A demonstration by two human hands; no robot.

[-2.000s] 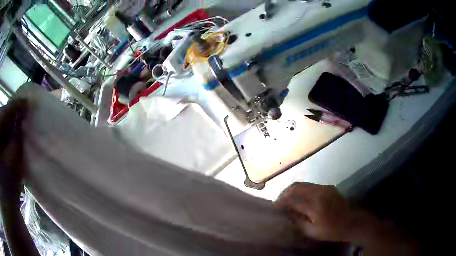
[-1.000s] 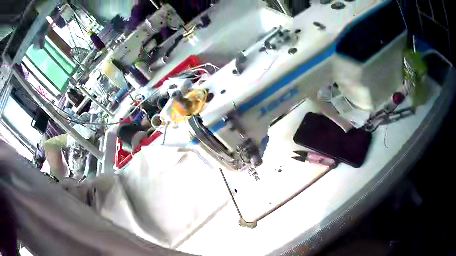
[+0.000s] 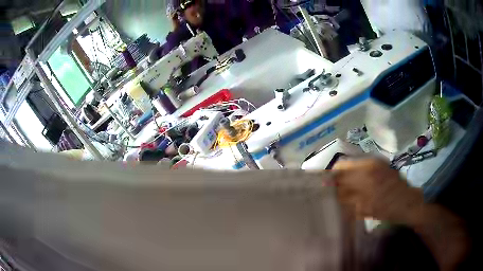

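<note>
A large greyish-pink garment piece [image 3: 175, 217] is held up close in front of me. It fills the lower left and middle of the view and is blurred. My right hand [image 3: 370, 185] is shut on its upper right corner, in front of the sewing machine. My left hand is not in view. The cloth hides the needle area and most of the machine bed. The white sewing machine [image 3: 339, 114] with a blue stripe stands behind the cloth.
A yellow cord [image 3: 235, 132] lies on the machine head. Red trays [image 3: 212, 101] and thread spools stand behind it. Metal scissors [image 3: 416, 157] lie at the right near a green plastic bag [image 3: 439, 122]. Another person [image 3: 188, 16] is at a machine at the back.
The cloth has been raised and spread across the view, now covering the machine bed. My right hand has come up into clear view holding its corner. The view has tilted up, showing a person behind.
</note>
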